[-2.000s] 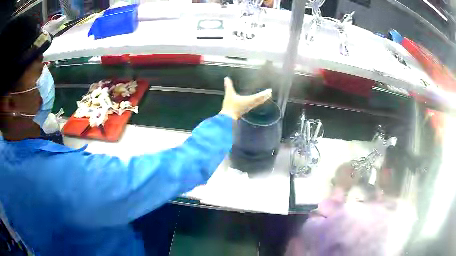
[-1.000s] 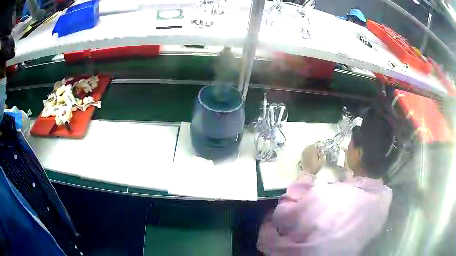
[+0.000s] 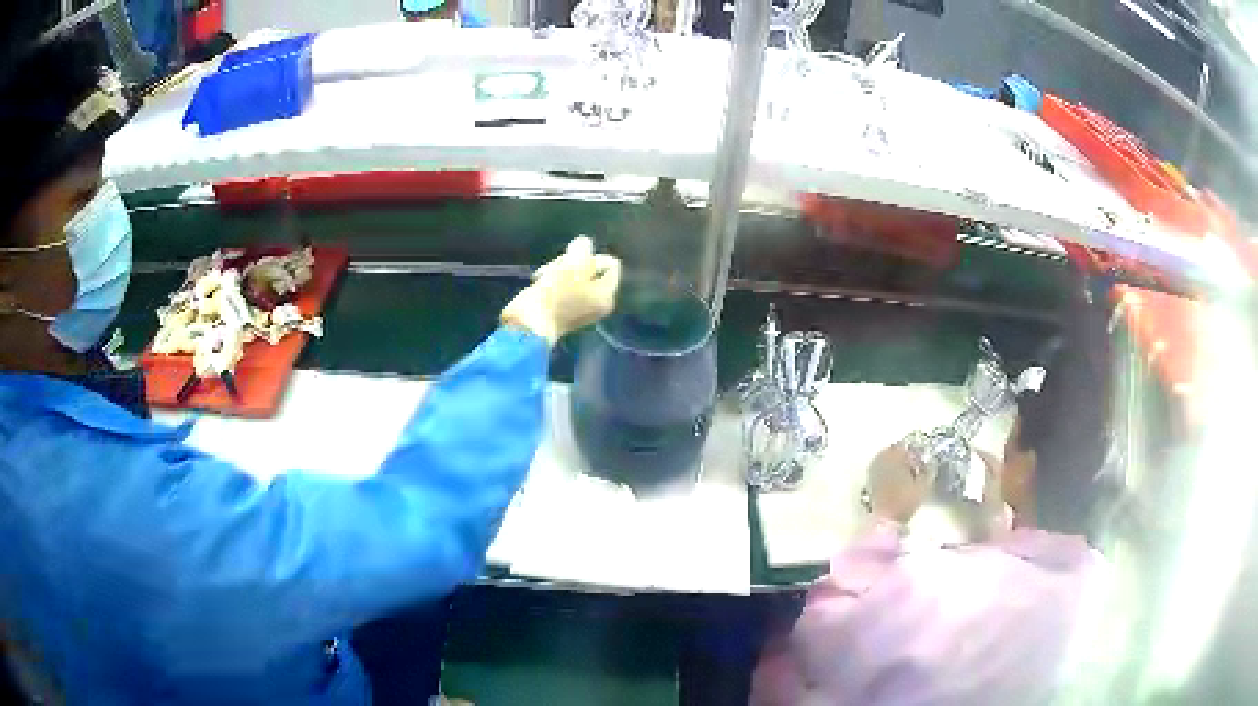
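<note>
Neither of my hands is in view. A dark grey-blue round tub (image 3: pixel 644 393) stands on the white mat (image 3: pixel 621 545) of the bench in front of me. A clear glossy figure (image 3: pixel 786 421) stands upright just right of the tub. Another clear figure (image 3: pixel 966 435) is tilted in the hands of a person in pink. A red tray (image 3: pixel 283 372) at the left holds a heap of cream-white small parts (image 3: pixel 207 324). A tiny skin-coloured patch shows at the bottom edge; whose it is I cannot tell.
A person in blue with a mask (image 3: pixel 100 269) stands left, a gloved hand (image 3: pixel 573 287) at the tub's rim. The person in pink (image 3: pixel 938 621) is at lower right. The white shelf (image 3: pixel 414 124) carries a blue bin (image 3: pixel 251 86) and clear figures. A metal post (image 3: pixel 734 152) rises behind the tub.
The person in blue, nearly out of view one second ago, shows again with the arm reaching to the tub. The bench scene has shifted right and slightly down in view.
</note>
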